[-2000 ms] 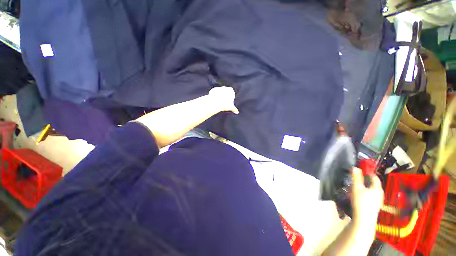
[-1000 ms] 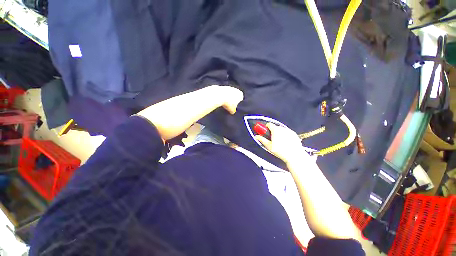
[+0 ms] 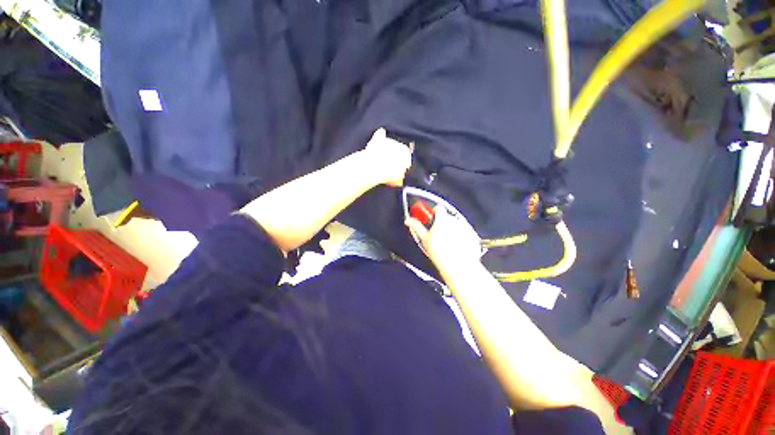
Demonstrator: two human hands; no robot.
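Note:
A dark navy garment (image 3: 476,102) lies spread and wrinkled on the pressing table, with a small white ticket (image 3: 542,295) near its front edge. My left hand (image 3: 391,160) is on the cloth near the front edge, fingers curled; whether it pinches the cloth is not clear. My right hand (image 3: 450,242) is shut on the handle of the steam iron (image 3: 421,212). The iron lies flat on the cloth, its tip just below and right of my left hand. Yellow hoses (image 3: 557,76) run from the iron to a dark connector and upward.
A bluish-navy garment pile (image 3: 174,76) with a white ticket lies at the left. A small brown-orange handled tool (image 3: 631,281) and a brown scrap (image 3: 671,98) lie at the right. The iron rest (image 3: 660,353) is at the right edge. Red crates (image 3: 95,276) stand on the floor on both sides.
The iron came from the right side of the table onto the cloth, then moved slightly left and up towards my left hand. My left hand stays near the same spot. The view has shifted.

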